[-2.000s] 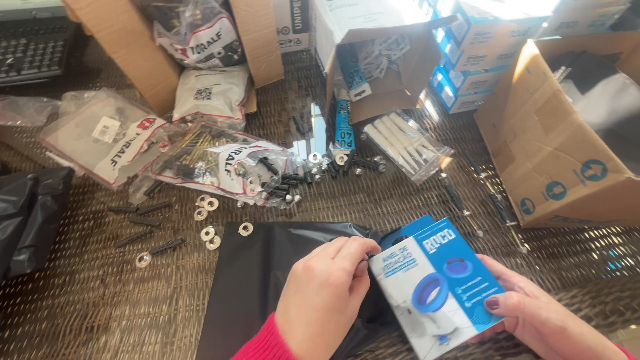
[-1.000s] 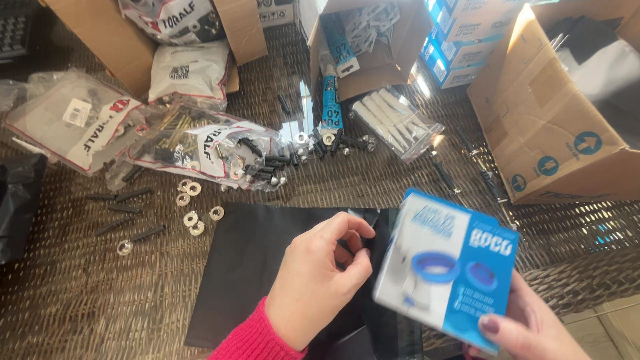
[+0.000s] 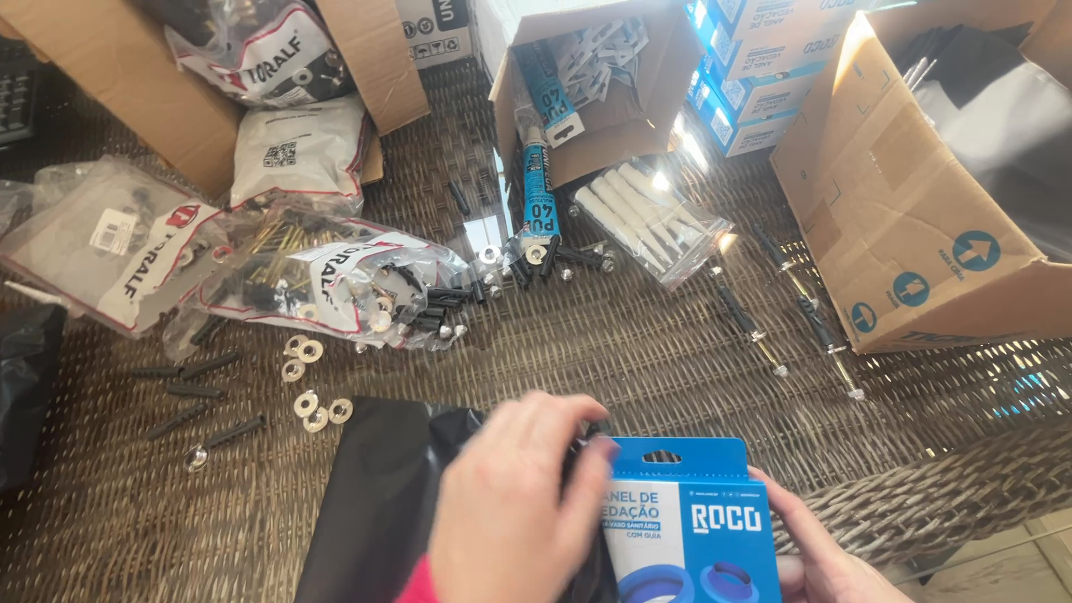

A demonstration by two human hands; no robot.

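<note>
My right hand [image 3: 816,544] grips the right side of a blue and white toilet sealing ring box [image 3: 729,461], upright with its hang tab on top. My left hand [image 3: 519,494], slightly blurred, pinches the edge of a black plastic bag [image 3: 377,486] at the box's left side. That bag lies on the woven wicker surface, and its edge overlaps the box's left side. Left of it are metal washers [image 3: 310,350] and black plastic wall plugs [image 3: 205,389]. Farther right lie screws fitted with dark plugs [image 3: 741,314].
Behind are opened hardware bags [image 3: 335,276], a blue sealant tube [image 3: 538,188], a packet of white sticks [image 3: 645,222] and a small open carton [image 3: 578,159]. A larger carton [image 3: 921,218] stands right, beside stacked blue boxes [image 3: 754,75]. Another black bag [image 3: 25,385] lies far left.
The box, tilted above the black bag a second ago, is now lower and upright, against the bag's edge. My left hand has closed its fingers on that edge.
</note>
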